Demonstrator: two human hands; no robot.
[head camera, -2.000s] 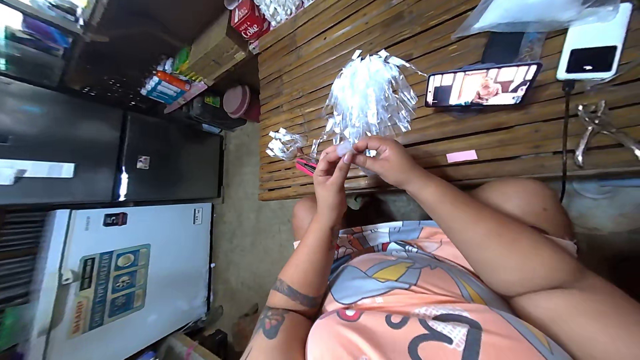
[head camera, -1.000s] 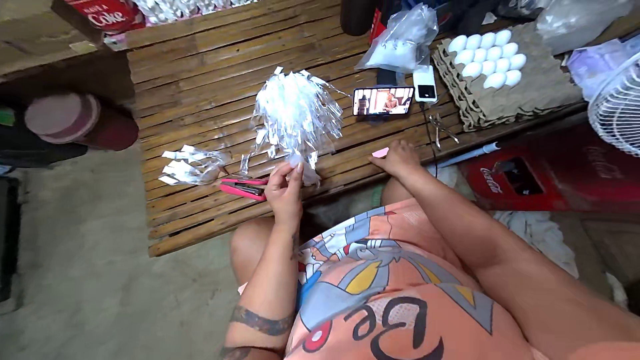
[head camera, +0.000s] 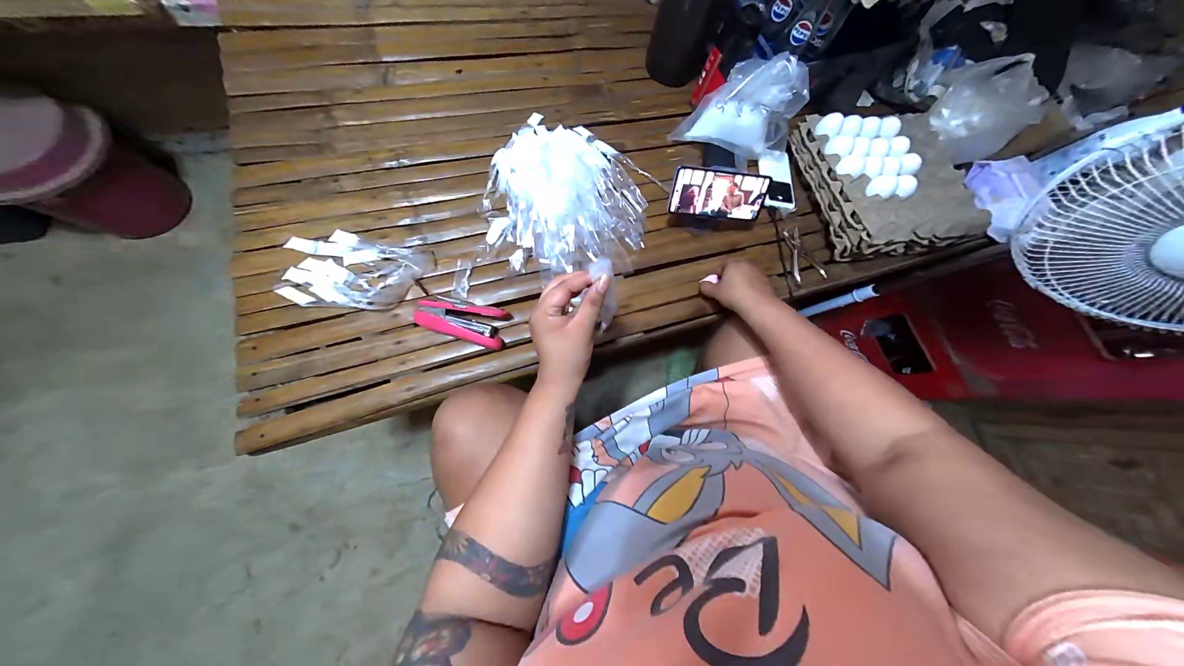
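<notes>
My left hand (head camera: 569, 314) pinches a piece of clear plastic film (head camera: 603, 277) between thumb and fingers, at the near side of a tuft of clear plastic strips with white tips (head camera: 564, 194). A small pink slip of paper (head camera: 710, 278) shows at the fingertips of my right hand (head camera: 738, 285), which rests at the slatted bamboo table's (head camera: 370, 166) front edge. Left of my left hand lies a pink stapler (head camera: 460, 322), its arms spread apart. Farther left is a smaller bunch of white-tipped plastic strips (head camera: 342, 270).
A phone (head camera: 719, 194) showing a video stands beyond my right hand, before a plastic bag (head camera: 747, 106). Metal pliers-like tools (head camera: 797, 256) lie right of it, near egg trays (head camera: 934, 208) with eggs. A white fan (head camera: 1110, 231) and red crate (head camera: 962, 356) are at the right.
My right hand has come away from my left, to the right, where the pink slip lay alone two seconds ago. My left hand stays at the tuft. The view has turned markedly.
</notes>
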